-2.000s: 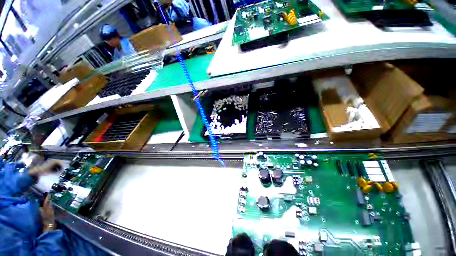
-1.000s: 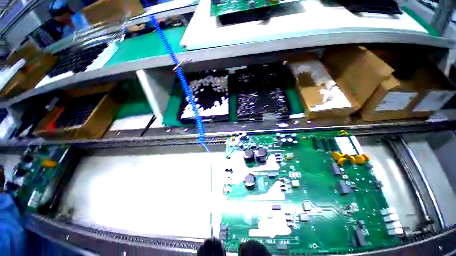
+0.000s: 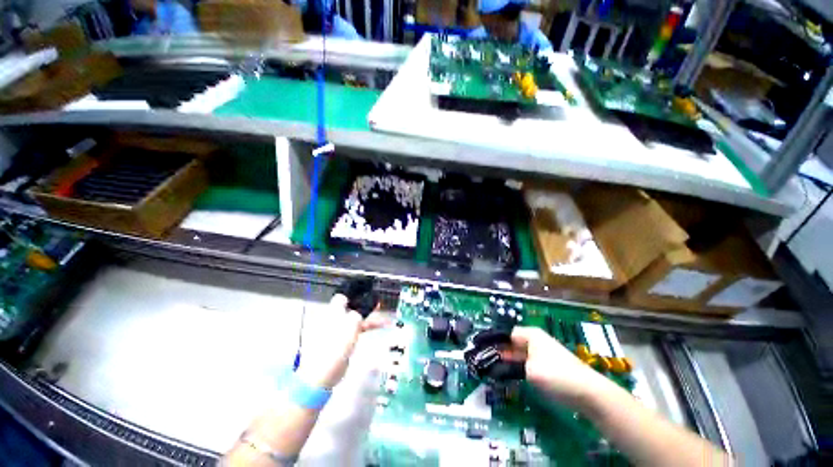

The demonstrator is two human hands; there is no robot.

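The large green circuit board lies on the conveyor in front of me, with black round capacitors standing on its left part. My left hand, with a light blue wrist strap, is raised at the board's upper left corner and holds black cylindrical capacitors. My right hand is over the middle of the board and holds several black capacitors. The hands are apart. The fingers are blurred and partly hidden behind the parts.
Behind the conveyor rail is a shelf with a bin of white parts, a bin of small black parts and open cartons. A blue cord hangs down. Another board is at far left. People in blue are behind.
Both hands have come into view over the board, each holding black capacitors. Earlier only dark round shapes showed at the bottom edge. The view has tilted and shifted.
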